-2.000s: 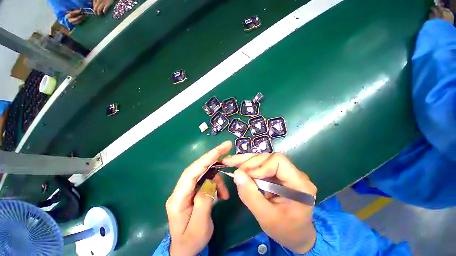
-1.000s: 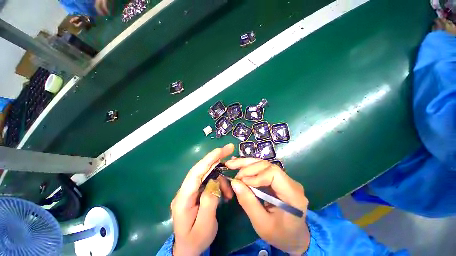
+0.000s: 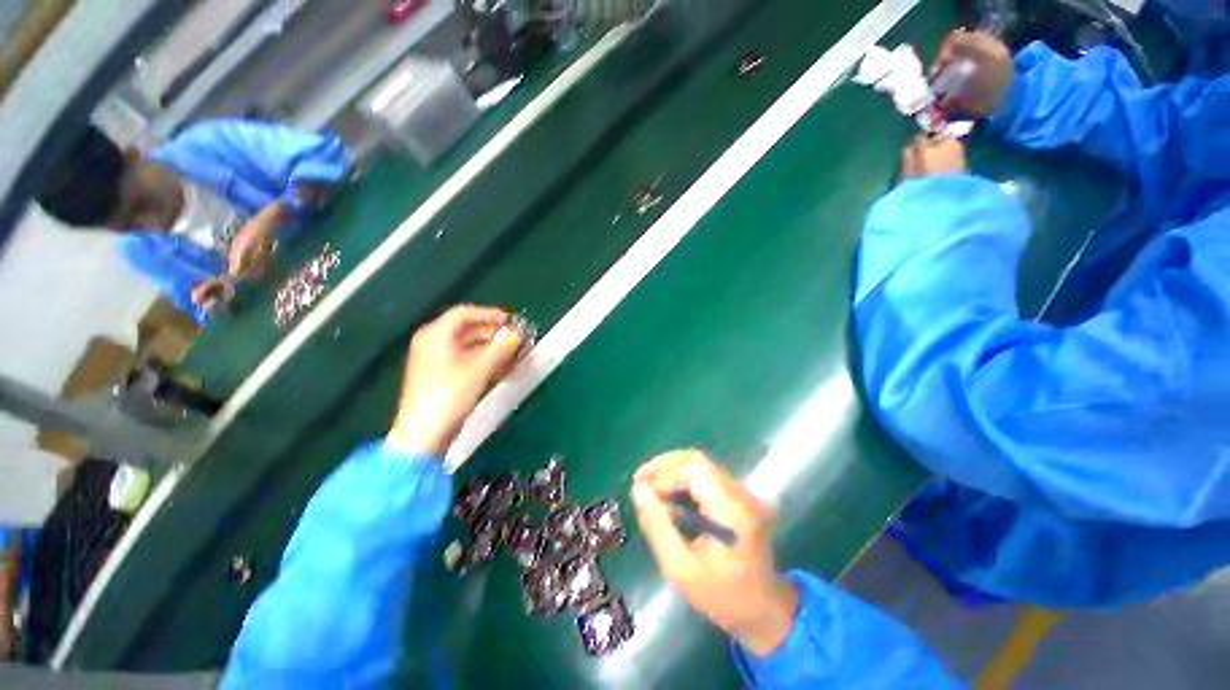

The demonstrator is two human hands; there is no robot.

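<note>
My left hand reaches out over the white rail, at the edge of the belt. Its fingertips pinch a small dark, shiny housing, mostly hidden and blurred; a yellowish cover shows on the thumb. My right hand is curled above the green bench, right of the cluster. It holds the tweezers, which look like a short dark bar across the palm; their tip cannot be made out. Several dark housings with shiny rims lie clustered between my forearms, blurred. A small pale piece lies at the cluster's left.
A neighbour's blue sleeves and hands are at the right, with a crumpled white cloth. Another person sits across the belt at upper left by a pile of small pieces. Spaced units lie on the green belt.
My left hand has moved forward and left to the rail with the housing. My right hand has drawn apart from it with the tweezers. The view has shifted; the fan is out of the picture.
</note>
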